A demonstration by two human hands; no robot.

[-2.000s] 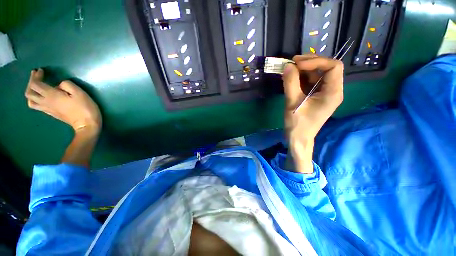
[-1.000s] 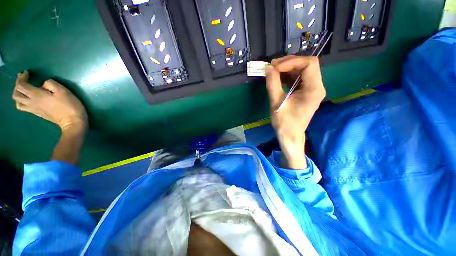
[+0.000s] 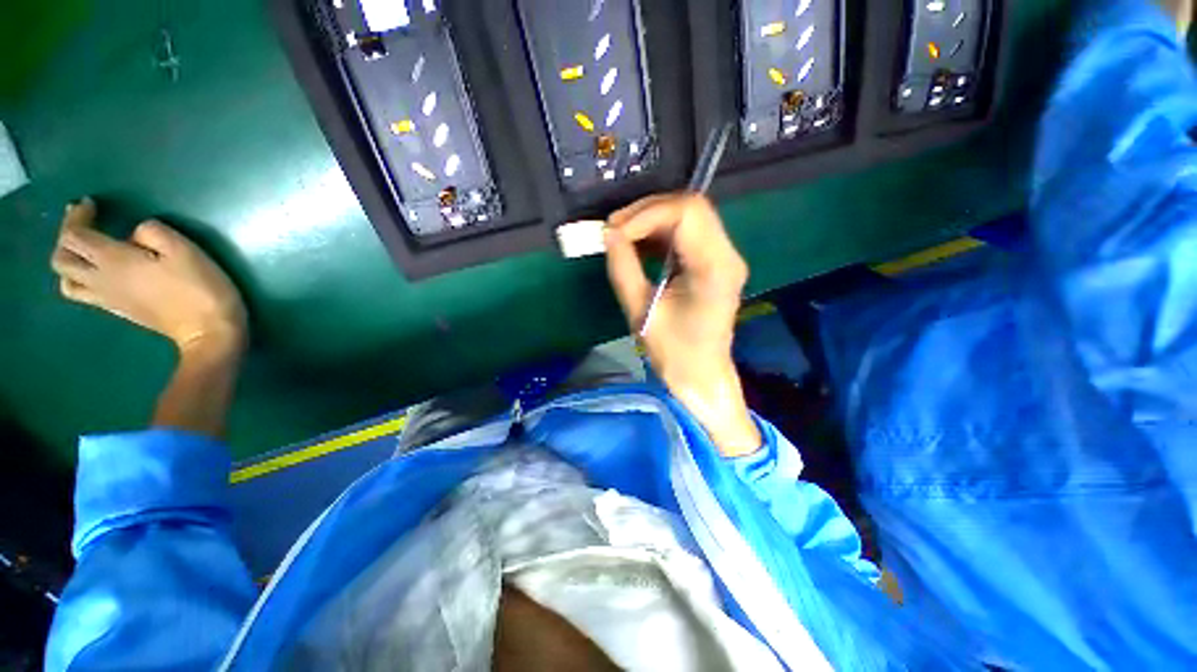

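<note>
My right hand (image 3: 685,282) pinches a small white sheet piece (image 3: 580,238) between thumb and finger, just off the front edge of the black foam tray (image 3: 525,197). The same hand also holds silver tweezers (image 3: 710,158), which point up and away across the tray's front edge. My left hand (image 3: 158,286) rests on the green bench with fingers slightly curled and holds nothing. Dark phone-like units (image 3: 588,85) lie side by side in the tray pockets, with white and orange-yellow dashes along their middles. The tray's far edge is cut off by the picture.
The glossy green bench (image 3: 315,315) runs under the tray. A pale object (image 3: 8,163) is at the far left edge. Another person in a blue smock (image 3: 971,394) is close on my right, an arm reaching forward. A yellow line (image 3: 322,449) runs below the bench edge.
My right hand has moved left along the tray's front edge with the sheet piece and tweezers. The neighbour's arm has moved forward. The tray sits higher in view than at first.
</note>
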